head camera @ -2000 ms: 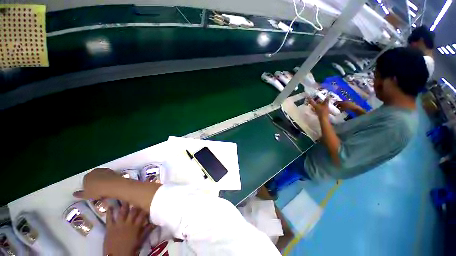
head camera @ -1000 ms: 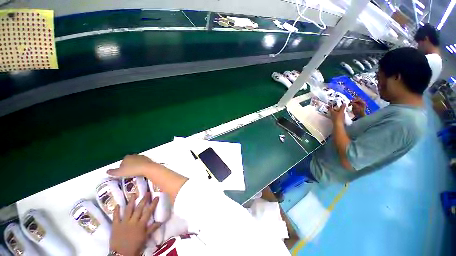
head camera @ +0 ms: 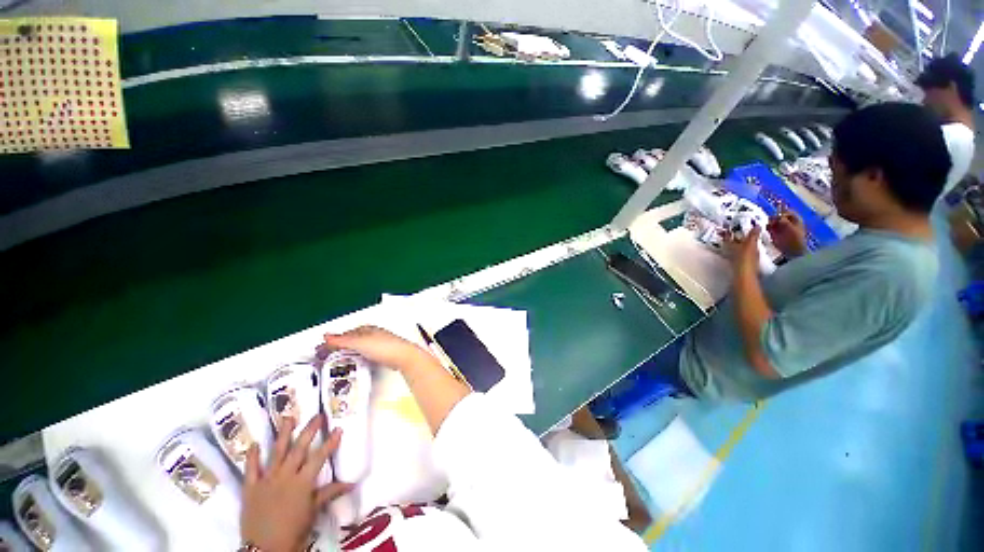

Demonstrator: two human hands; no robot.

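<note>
White glossy handheld devices lie in a row on the white work sheet (head camera: 405,458). My left hand (head camera: 286,491) rests with spread fingers over the lower parts of the devices near the right of the row. My right hand (head camera: 372,343) is at the wide top end of the rightmost device (head camera: 345,404); its fingertips touch or nearly touch that end, and its grip cannot be told. Another device (head camera: 291,394) stands close beside it. A separate device (head camera: 194,474) lies left of my left hand, and several more lie at the far left, partly cut off.
A mobile phone (head camera: 469,354) and a thin dark stick lie on loose papers (head camera: 518,367) at right. The green conveyor belt (head camera: 270,259) runs beyond the sheet. A slanted metal post (head camera: 701,119) and a person (head camera: 852,280) handling devices are at right. A yellow sticker sheet (head camera: 63,84) hangs at upper left.
My right hand has moved rightward along the tops of the devices to the rightmost one, uncovering the others. My left hand has spread over the devices. The view has shifted slightly.
</note>
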